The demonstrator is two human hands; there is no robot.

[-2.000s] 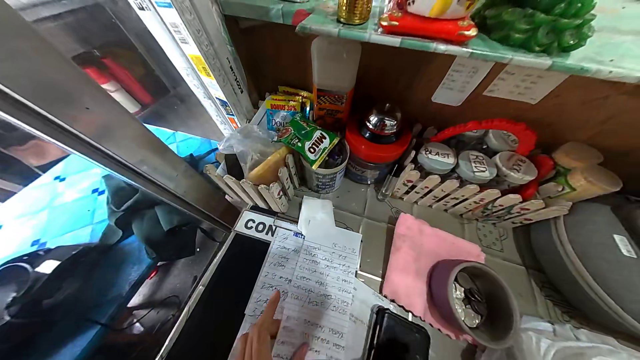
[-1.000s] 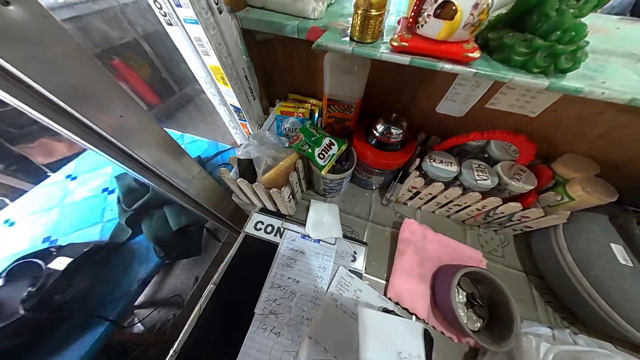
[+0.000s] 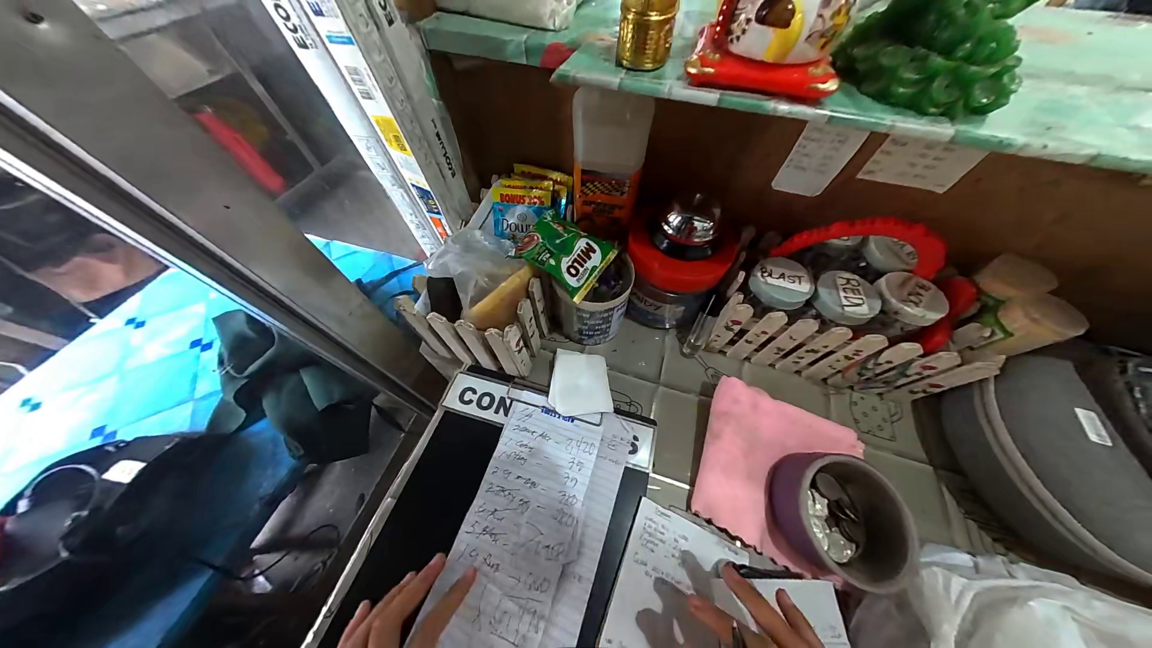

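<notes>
My left hand (image 3: 405,607) rests at the lower edge of the handwritten paper sheets (image 3: 531,504), its fingers apart and nothing seen in it. These sheets lie on a black clipboard (image 3: 423,477), a small folded white paper (image 3: 580,382) at their top. Over a second handwritten sheet (image 3: 670,558) my right hand (image 3: 760,612) is spread, fingertips on or near a smaller white paper (image 3: 814,598) and the edge of a dark object (image 3: 765,571). Whether it grips either cannot be told. A purple cup of coins (image 3: 792,504) stands on a pink cloth (image 3: 747,432) beyond it.
Behind the papers are a small tub (image 3: 594,319) with a Milo sachet, a red-lidded jar (image 3: 670,288), and lidded jars (image 3: 846,297) behind a stick fence (image 3: 801,346). A grey bag (image 3: 1062,450) and white plastic bag (image 3: 1017,594) are right; a metal frame (image 3: 225,207) runs left.
Both hands now show at the bottom; one second ago neither was in view. The small white paper at the lower right and the second handwritten sheet appeared between the first earlier frame and the later one.
</notes>
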